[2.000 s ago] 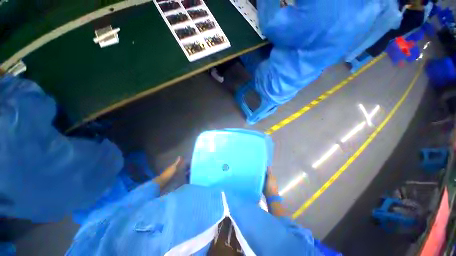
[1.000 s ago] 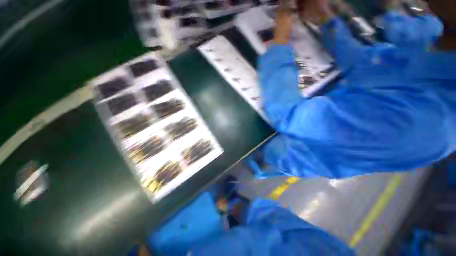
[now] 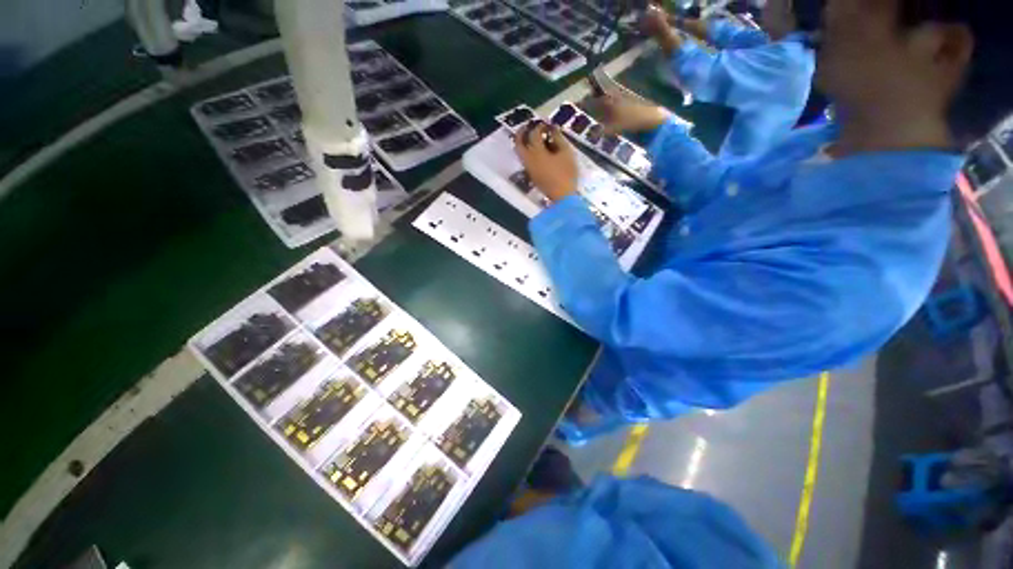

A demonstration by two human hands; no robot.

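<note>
A white blister tray (image 3: 259, 391) lies nearest on the dark green bench, at a slant. Its two columns of pockets hold dark circuit boards (image 3: 322, 410) with gold patches. No hand touches it. My left hand is not in view. A small skin-coloured patch shows at the bottom, by the bench edge and my blue smock (image 3: 622, 533); it may be part of my right hand, but its grip cannot be seen.
A worker in a blue smock (image 3: 744, 289) sits at the right, hands over a white tray stack. A white liner sheet (image 3: 489, 251) lies between the trays. A white post (image 3: 322, 111) rises by the pale rail (image 3: 106, 445). More board trays (image 3: 267, 228) lie behind.
The view has swung from the floor up to the bench. The light blue stool seen between my hands has left the picture. The near tray now shows larger and sharper.
</note>
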